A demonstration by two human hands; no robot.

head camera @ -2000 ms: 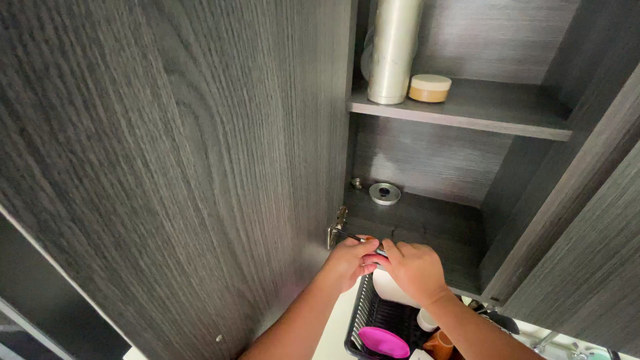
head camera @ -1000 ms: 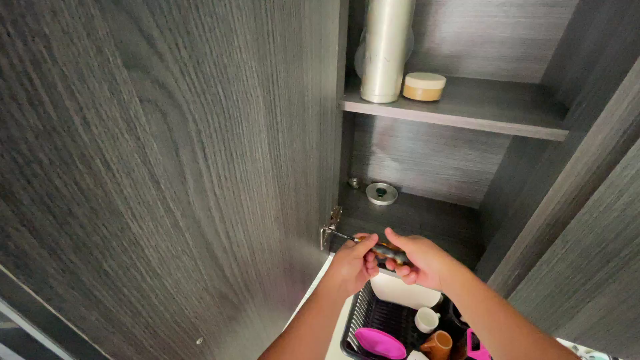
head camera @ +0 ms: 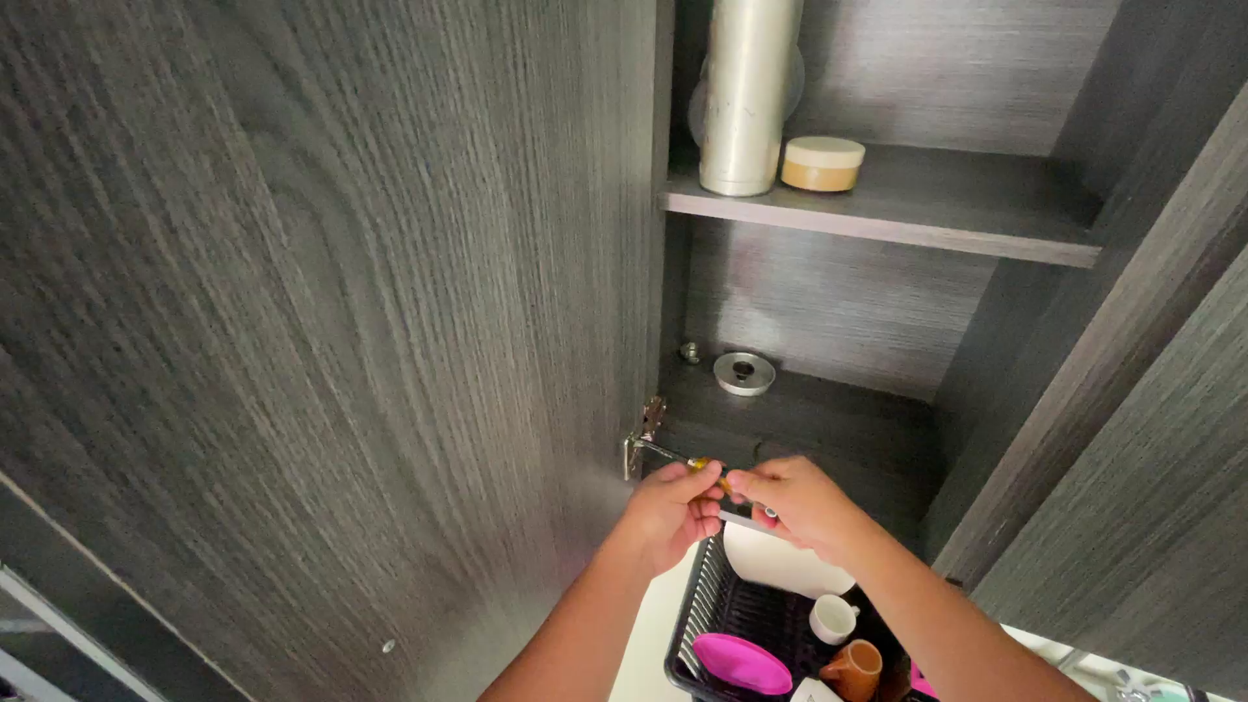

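Observation:
A screwdriver (head camera: 700, 464) with a yellow and dark handle points left, its shaft reaching a metal cabinet hinge (head camera: 643, 441) between the open wood-grain door (head camera: 390, 292) and the cabinet's side. My left hand (head camera: 678, 512) pinches the front of the handle between thumb and fingers. Around the rear of the same handle, the fingers of my right hand (head camera: 799, 502) are closed; the handle's end shows below them. Both hands are in front of the cabinet's bottom edge, close together.
A metal flask (head camera: 746, 97) and a lidded jar (head camera: 822, 164) stand on the shelf (head camera: 926, 229). Beneath it lie a round metal piece (head camera: 744, 373) and a small metal part (head camera: 689, 352). A black dish rack (head camera: 690, 624) below holds a white cup (head camera: 833, 619), a brown mug (head camera: 854, 669) and a pink bowl (head camera: 743, 664).
My right hand has shifted its hold: its fingers, more spread one second ago, are now closed around the handle. My left hand stays near the front of the screwdriver.

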